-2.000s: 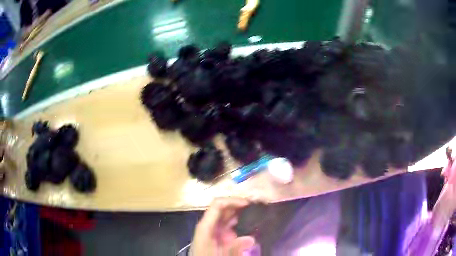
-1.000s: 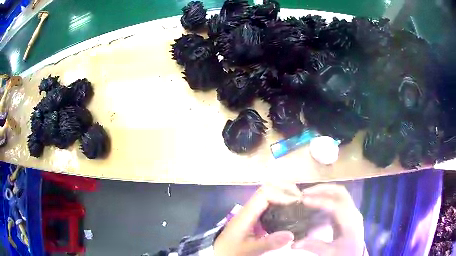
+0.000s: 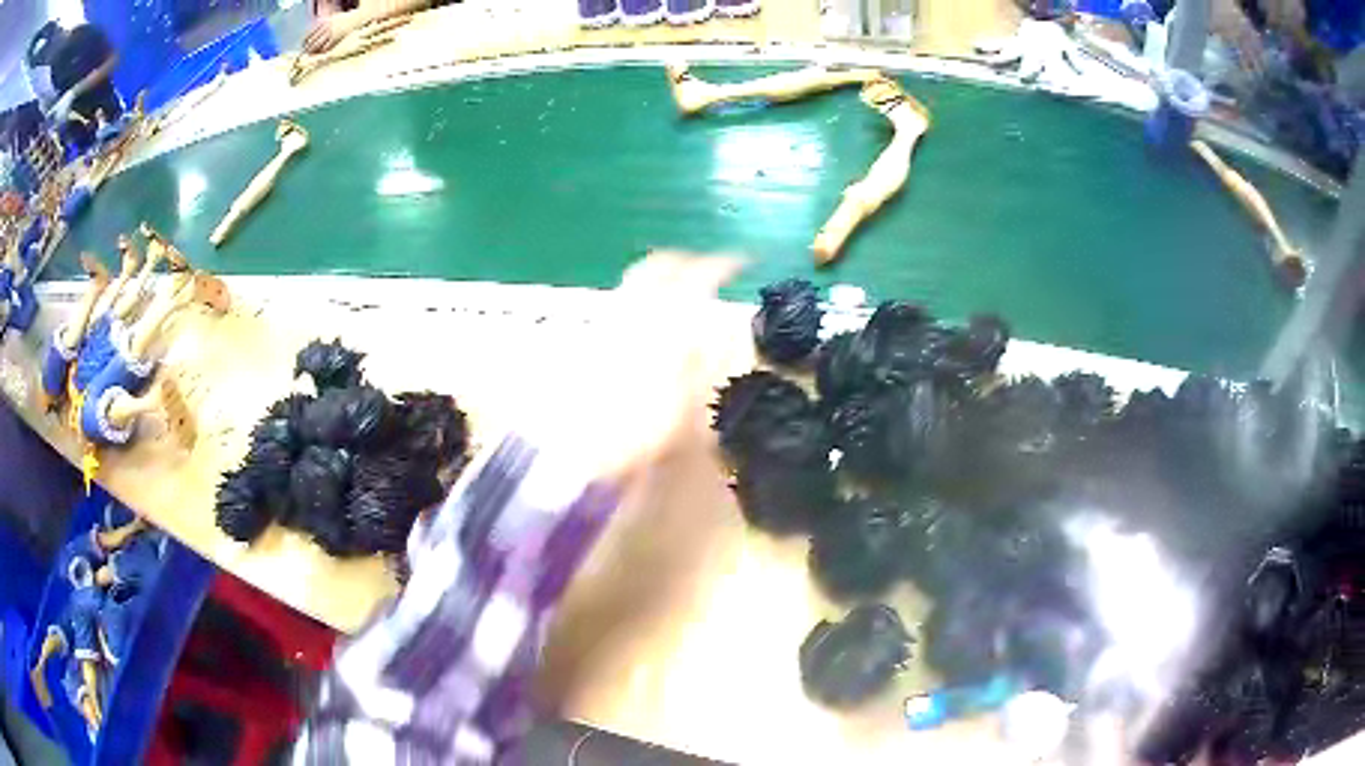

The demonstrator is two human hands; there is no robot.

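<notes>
Black spiky hair pieces lie in a large heap (image 3: 898,434) at the right of the tan worktop and in a smaller group (image 3: 344,464) at the left. One hair piece (image 3: 856,654) sits at the heap's near edge. Near it lie a light-blue stick (image 3: 963,700) and a white round object (image 3: 1036,721), perhaps the glue bottle. My left hand (image 3: 666,322), below a checked sleeve, stretches over the worktop between the two groups towards the belt. It is strongly blurred, so its fingers and anything in them cannot be made out. My right hand does not show.
The green belt (image 3: 599,187) runs behind the worktop with flesh-yellow legs (image 3: 876,172) lying singly on it. Blue-shorted lower bodies (image 3: 113,359) stand at the left bench end, above a blue crate (image 3: 172,659). A metal post and bright glare are at right. Another person's hand shows opposite.
My hands were together around a dark piece below the worktop's edge. Now my left arm stretches forward across it, and my right hand has left the picture. The view has shifted, showing more belt.
</notes>
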